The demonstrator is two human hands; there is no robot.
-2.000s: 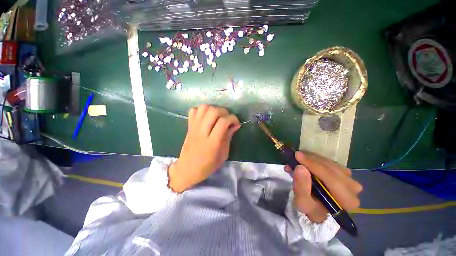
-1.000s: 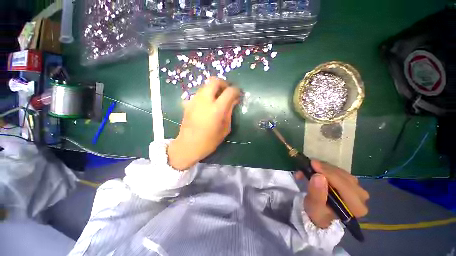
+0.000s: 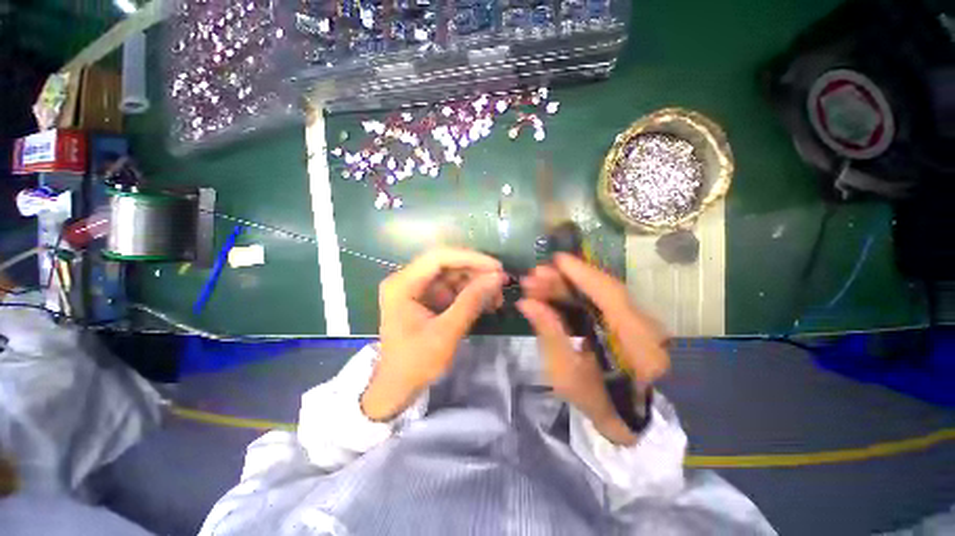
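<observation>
My left hand [image 3: 435,314] is at the middle, thumb and forefinger pinched on a tiny reddish-dark part [image 3: 509,280], too small to make out fully. My right hand [image 3: 597,325] is close beside it on the right and holds the black soldering iron [image 3: 613,361], blurred, its tip end pointing up and away. The right fingertips almost meet the left ones. Solder wire [image 3: 283,232] runs from the spool [image 3: 157,225] at the left towards my left hand. A pile of small round leaded components [image 3: 450,136] lies beyond the hands.
A tip-cleaning pot [image 3: 719,173] stands on a beige strip [image 3: 702,288] to the right. A black fan [image 3: 853,113] is at the far right. Clear component trays [image 3: 461,63] lie at the back. A blue stick [image 3: 217,270] and pale yellow piece [image 3: 247,255] lie left. A sleeve shows lower left.
My left hand has moved back from the component pile towards me. My right hand has moved left beside it, and the iron has turned from pointing at the mat's middle to pointing away.
</observation>
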